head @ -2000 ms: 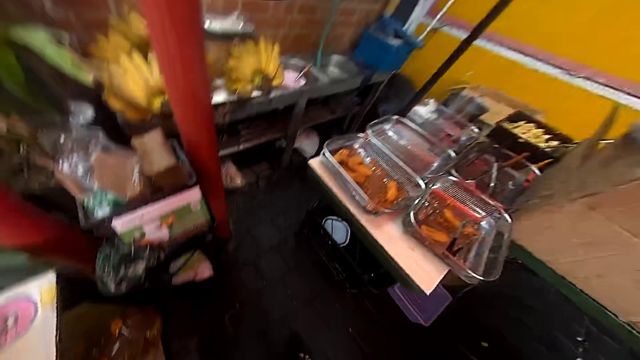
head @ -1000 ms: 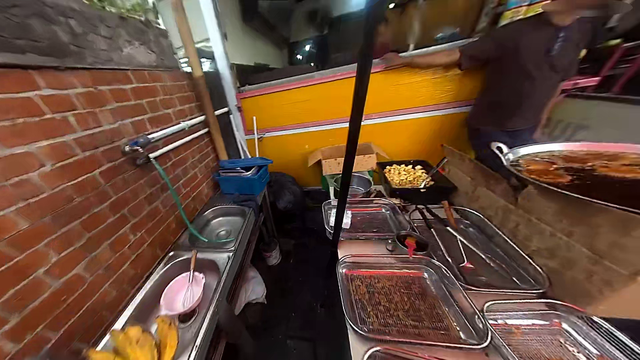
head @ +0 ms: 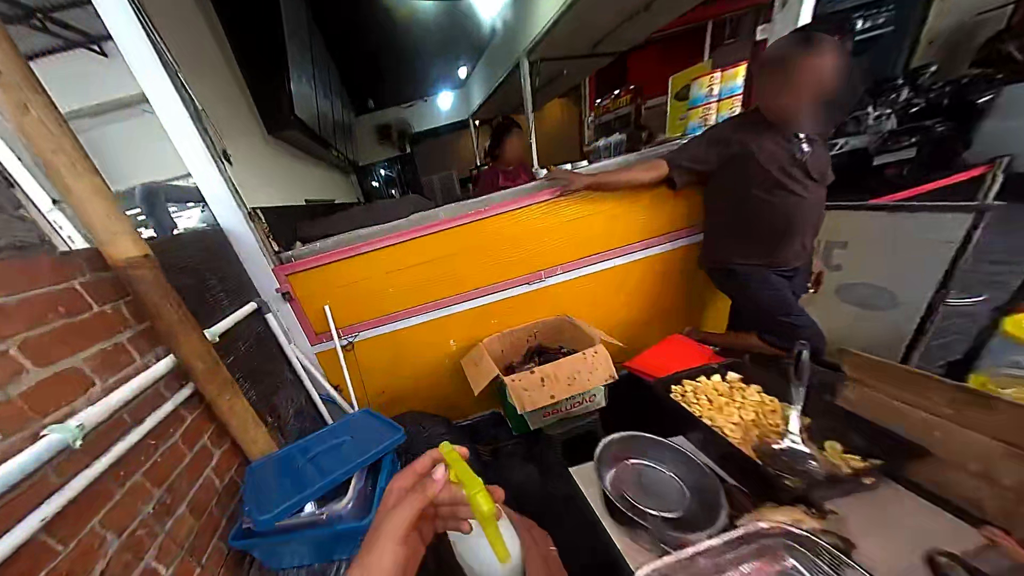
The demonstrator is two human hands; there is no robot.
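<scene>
A white plastic bottle with a yellow-green nozzle top is held upright at the bottom centre. My left hand is on the bottle's left side, thumb and fingers around the yellow-green top. Behind and to the right of the bottle, my right hand grips its body, partly hidden by it. A blue plastic tub with a loose, tilted blue lid stands just left of my hands. To their right is a round metal pan.
An open cardboard box stands by the yellow panel wall. At right are a black tray of chopped yellow pieces, a metal ladle and a wire-rack tray. A person leans on the wall; another is behind it.
The view has swung to the yellow wall and come nearer the blue tub. Both my hands and the bottle have come into view. The person at right still has an arm along the wall.
</scene>
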